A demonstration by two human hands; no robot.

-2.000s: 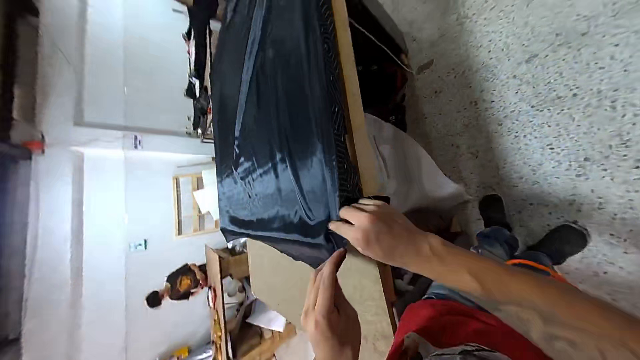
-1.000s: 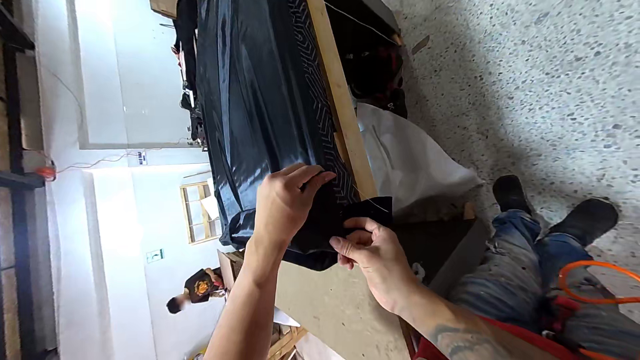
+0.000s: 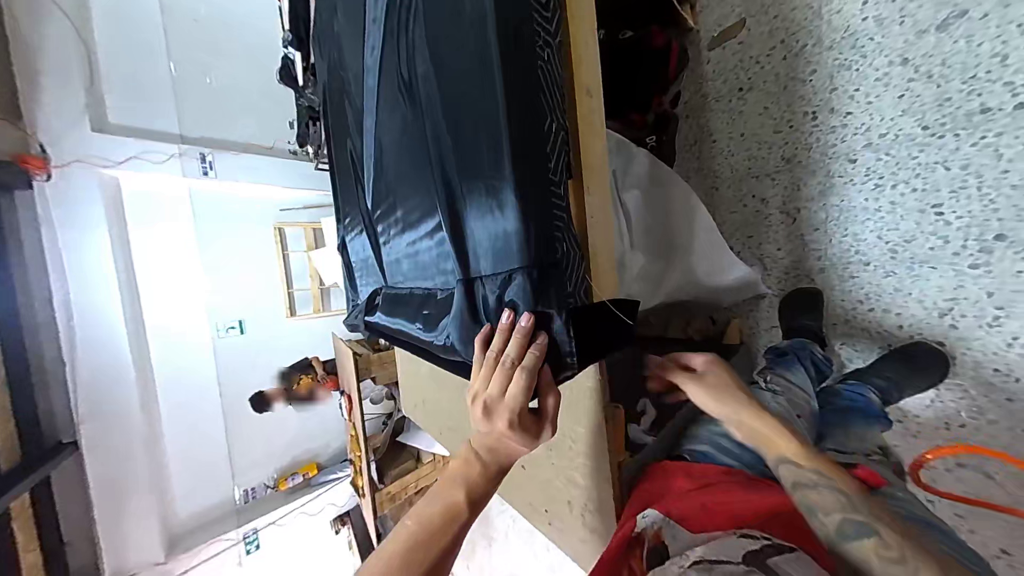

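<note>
Shiny black fabric covers a long padded piece, with a patterned black strip along its right side. My left hand rests with its palm on the folded, gathered end of the fabric, fingers extended and thumb out to the right. Just right of that hand, a matte black flap sticks out over the wooden edge, and a thin pale thread crosses it. My right hand is blurred, off the fabric and beyond the flap, with fingers bent. Whether it holds anything cannot be told.
Beneath the fabric are a wooden rail and a beige board. White cloth hangs beside the rail. Wooden bins stand lower left; a person is behind them. An orange hose lies on the speckled floor near my feet.
My right hand has left the fabric corner, where it was a second ago, and moved right. My left hand has gone from the fabric's upper surface to its folded end. The black flap now lies spread out.
</note>
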